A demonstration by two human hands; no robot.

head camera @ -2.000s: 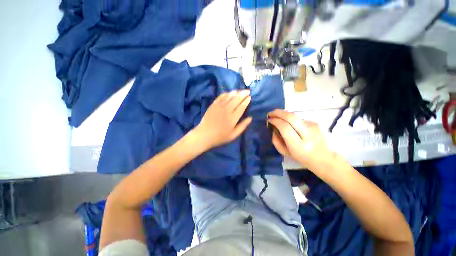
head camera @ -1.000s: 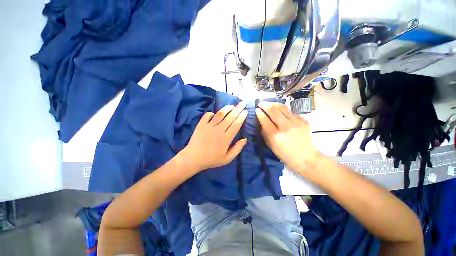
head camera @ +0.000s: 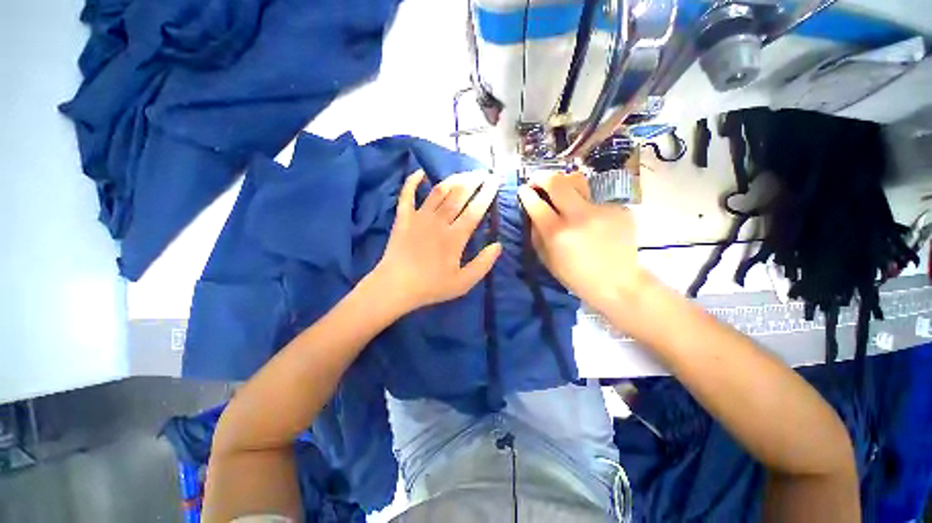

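The blue garment piece lies on the table, runs under the sewing machine and hangs over the front edge. Two thin black elastic strips lie on it in near-parallel lines. My left hand rests flat on the cloth left of the strips, fingers spread, fingertips close to the presser foot. My right hand is on the right part of the cloth, fingertips at the right strip just before the presser foot. Glare hides the needle. Whether either hand pinches cloth is hard to tell.
A larger blue cloth heap lies at the left. A fringed black strip bundle lies right of the machine, ends hanging over the ruler tape. Dark blue pieces lie below the table edge at right. A blue crate rim shows at lower left.
My right hand has moved from lower on the cloth up to the presser foot. My left hand has stayed flat near the foot. The camera view has shifted, showing more of the machine.
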